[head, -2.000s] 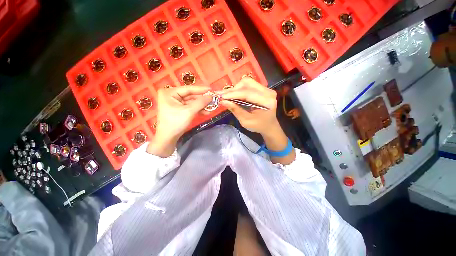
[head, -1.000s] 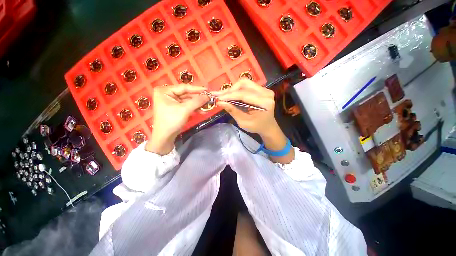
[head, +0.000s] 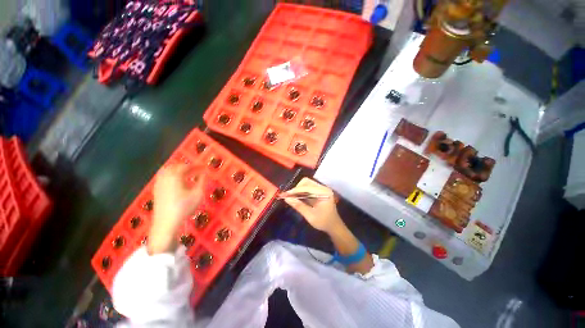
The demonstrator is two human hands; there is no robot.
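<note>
My right hand point(head: 315, 206), with a blue wristband point(head: 351, 256), holds thin metal tweezers point(head: 301, 195) like a pen, tips pointing left at the near tray's right edge. My left hand point(head: 172, 198) is blurred over the near red tray point(head: 247, 225). Its fingers hide some cells, and I cannot tell whether it holds anything. Round copper-and-dark coil parts point(head: 219, 193) sit singly in many of the tray's cells.
A second red tray point(head: 308, 48), partly filled, carries a small labelled bag point(head: 280, 74). A white machine point(head: 346, 173) stands right, with pliers point(head: 517, 136). Loaded trays point(head: 142, 41) lie far left; stacked red trays point(head: 22, 205) stand left.
The view has swung, showing more of the far trays and machine. My hands, earlier together around a small part, are now apart. My left hand is over the tray; my right still holds the tweezers.
</note>
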